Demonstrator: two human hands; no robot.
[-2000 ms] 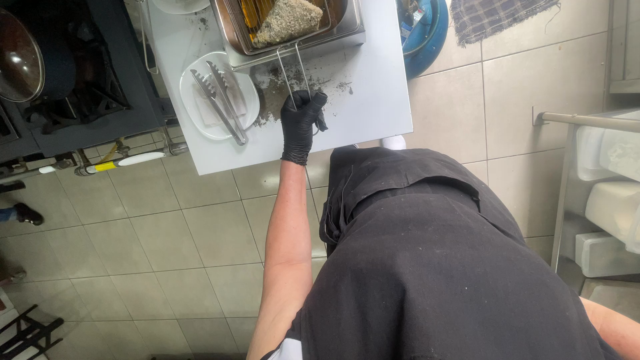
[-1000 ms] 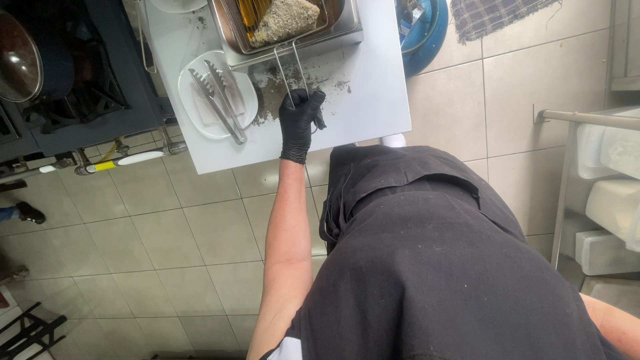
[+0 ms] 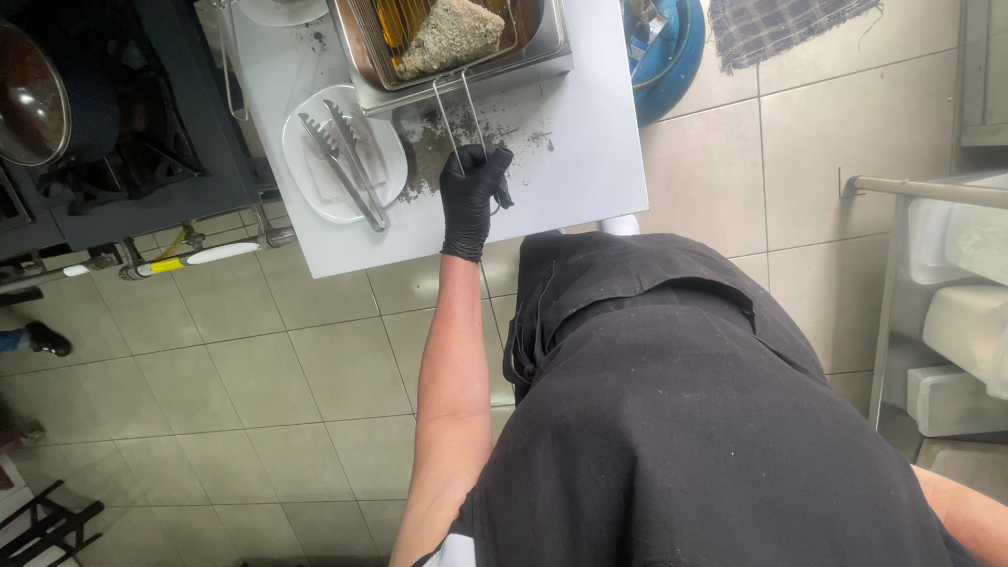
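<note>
My left hand, in a black glove, is closed on the wire handle of a fryer basket. The basket sits in a steel fryer at the top of the view, and a coated, breaded piece of food lies in it above amber oil. Left of the hand, metal tongs rest on a white plate over a folded napkin. My right hand is out of view; only part of that arm shows at the lower right edge.
The white table has dark crumbs or stains near the fryer. A stove with a lidded pot stands left. A blue container and a checked cloth are beyond the table. Plastic tubs fill a metal rack at right.
</note>
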